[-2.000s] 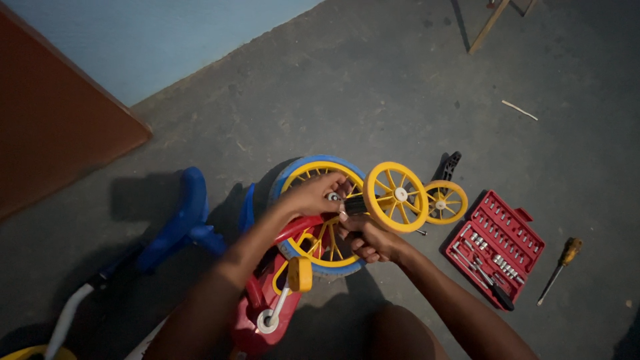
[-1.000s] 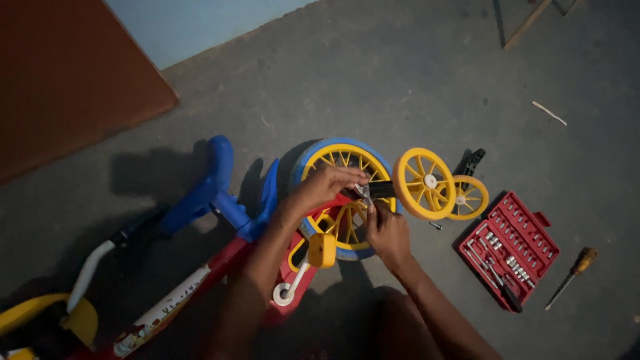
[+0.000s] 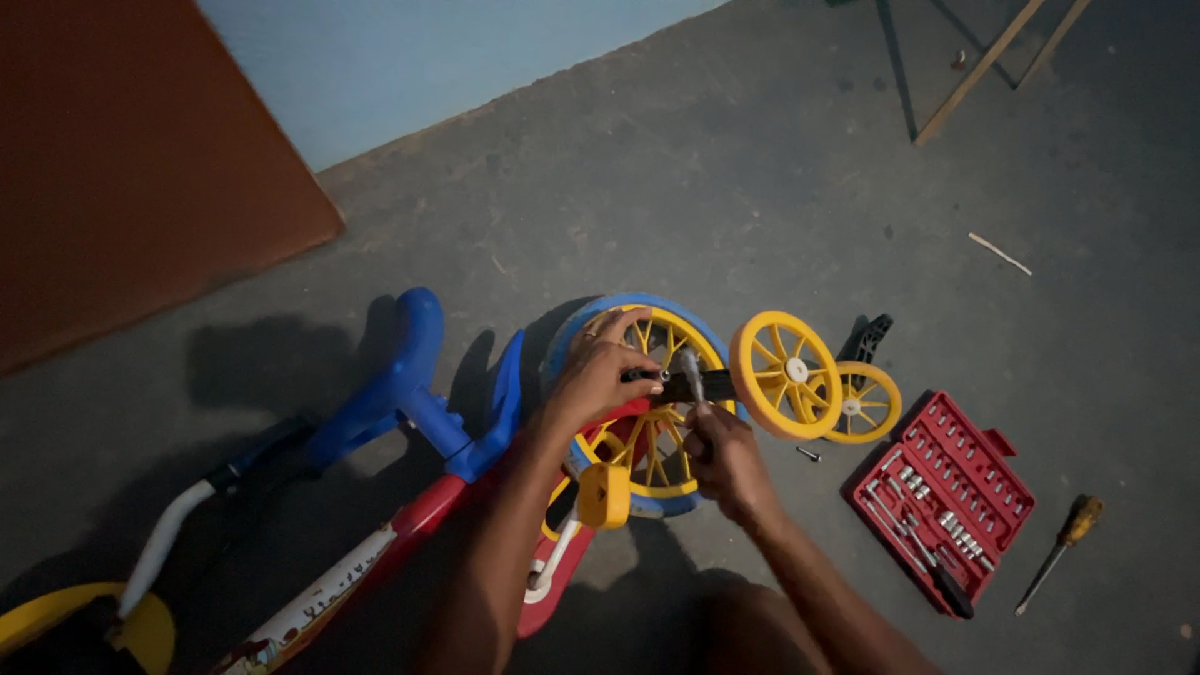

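A child's bicycle with a red frame (image 3: 427, 503) lies on its side on the floor. My left hand (image 3: 605, 370) is over its yellow-spoked rear wheel (image 3: 670, 328), the fingertips at a small dark part by the axle. In my right hand (image 3: 731, 459) is a metal hand tool (image 3: 694, 375), its blurred head raised beside the axle; its exact kind cannot be told. A black bracket (image 3: 717, 385) runs from the axle to a yellow training wheel (image 3: 786, 375). The yellow pedal (image 3: 603, 495) is below my hands.
Right of the bicycle lie a second training wheel (image 3: 870, 403), a bolt (image 3: 808, 455), an opened red socket set case (image 3: 1008, 483) and a screwdriver (image 3: 1059, 553). A thin stick (image 3: 999, 254) is farther off. Wooden legs (image 3: 980, 70) stand at top right, a brown panel (image 3: 141, 178) at left.
My left fingers have spread over the wheel beside the axle. The tool in my right hand now stands apart from the left fingers. The view has shifted a little.
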